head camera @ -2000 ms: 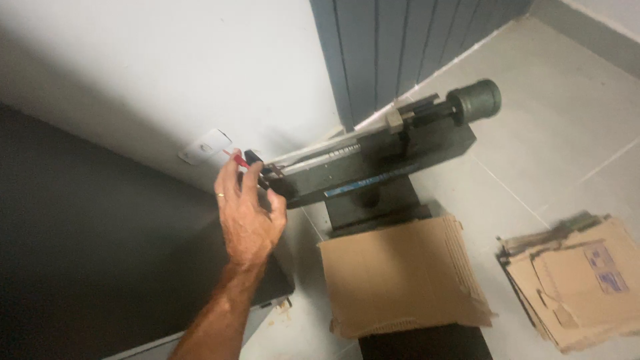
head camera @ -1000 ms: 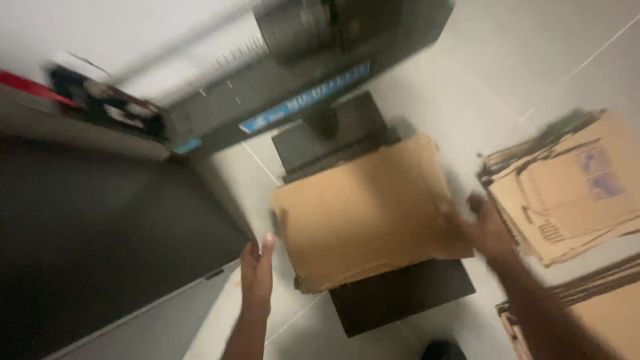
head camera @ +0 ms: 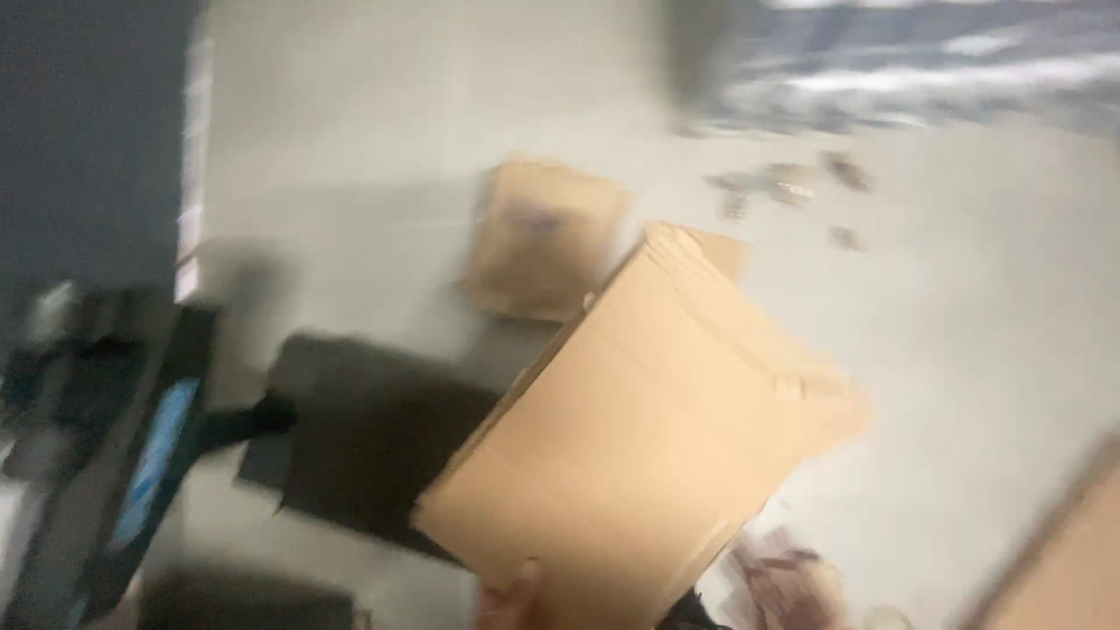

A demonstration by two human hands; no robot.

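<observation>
A cardboard stack is tilted up off the floor, with layered edges at its upper right. My left hand grips its lower edge, the thumb on top and the other fingers hidden beneath. Against the right edge, my right hand holds the cardboard, blurred by motion. A dark flat panel or base lies on the floor to the left, partly covered by the cardboard.
The machine with a blue label strip stands at the left. Another cardboard stack lies beyond the held one. Small debris is scattered near shiny plastic wrapping. More cardboard shows at lower right.
Both hands have taken hold of the cardboard, which lay on the dark base before and is now lifted and turned. The view has swung strongly.
</observation>
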